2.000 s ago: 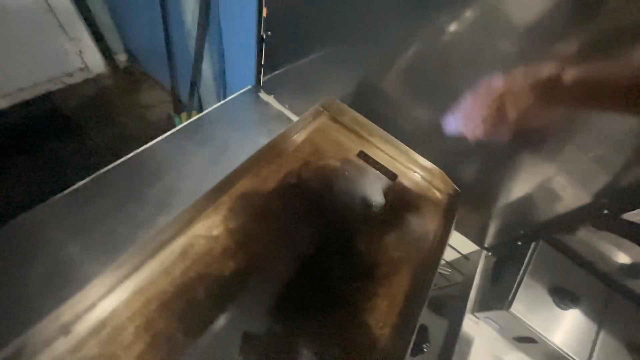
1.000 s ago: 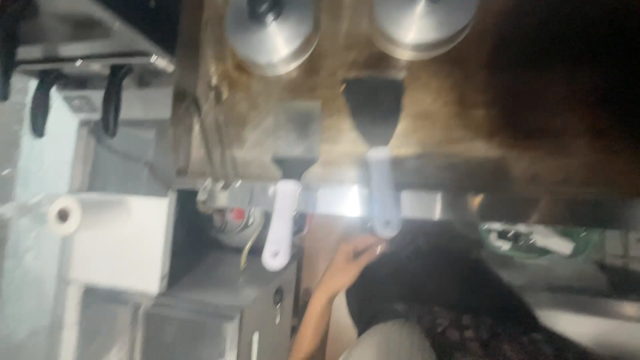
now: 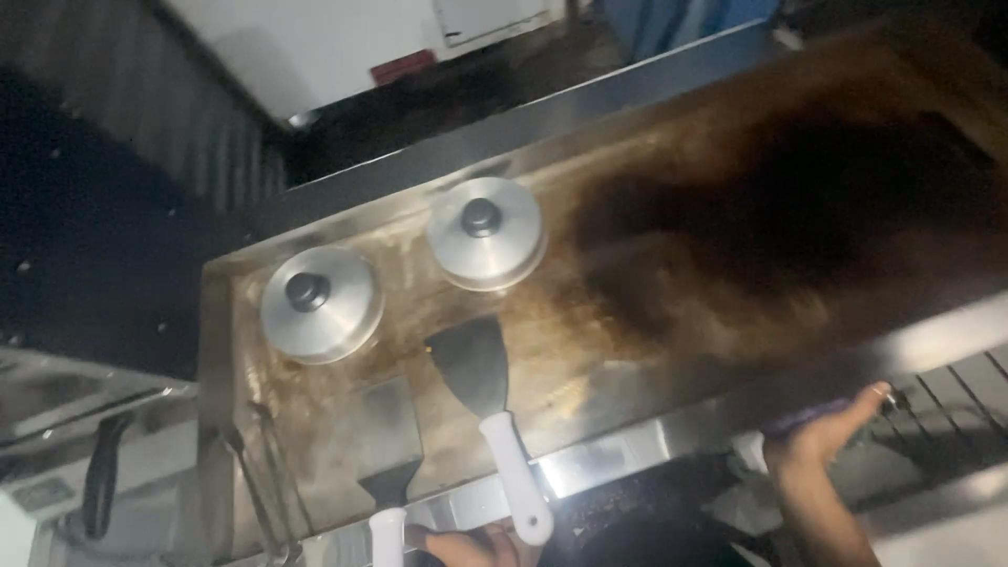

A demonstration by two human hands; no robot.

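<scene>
A flat steel griddle (image 3: 551,346) fills the middle of the head view. On its left part sit two round metal lids with black knobs, one at the left (image 3: 323,305) and one at centre (image 3: 487,235). Below them lie a dark-bladed spatula (image 3: 470,366) and a flat-bladed turner (image 3: 386,429), both with white handles over the front edge. My left hand (image 3: 480,546) is beside these handles, partly hidden; its grip is unclear. My right hand (image 3: 823,441) is below the front edge, by a blurred purple thing (image 3: 807,416); whether it holds this is unclear.
Metal tongs (image 3: 264,480) rest at the griddle's left end. A black handle (image 3: 105,476) juts from an appliance at the far left. Raised rims border the griddle, with a dark patch on its right part. A wire rack (image 3: 945,405) is at the lower right.
The view has swung strongly, bringing the whole griddle into frame. My right hand now shows at the lower right; it is not identifiable in the frame from one second ago.
</scene>
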